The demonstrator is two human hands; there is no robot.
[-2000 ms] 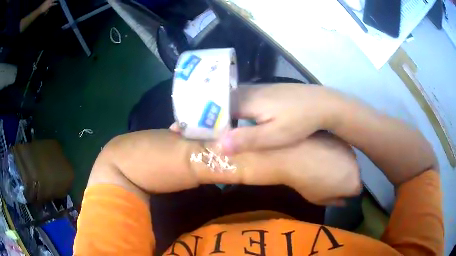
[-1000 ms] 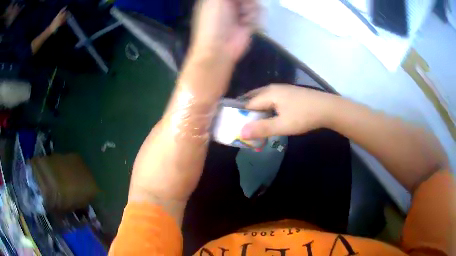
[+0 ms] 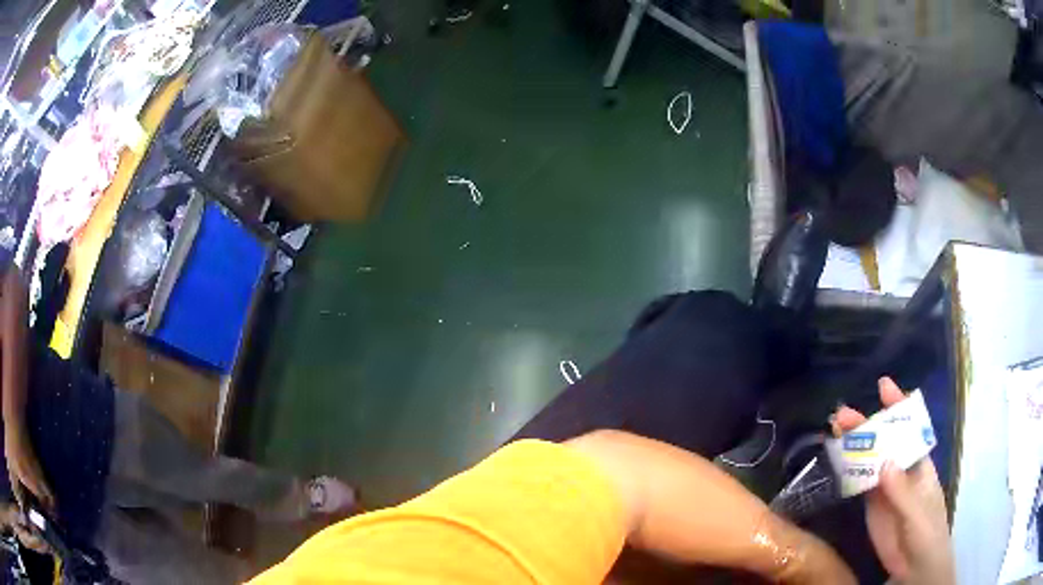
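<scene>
A roll of clear tape, white with blue and yellow print, is at the lower right, above my lap. My right hand holds it, with the fingers around its side. My left forearm reaches from the orange sleeve toward the bottom edge. A shiny, wrinkled clear tape strip lies on its skin. My left hand is not visible beyond the forearm.
The white worktable stands at the right, close to my right hand. A cardboard box, a blue bin and racks are at the left. Another person is at the lower left. White cord loops lie on the green floor.
The view has swung left toward the floor and racks. My left hand has left the picture. My right hand and the roll now appear lower and farther right, away from the taped skin.
</scene>
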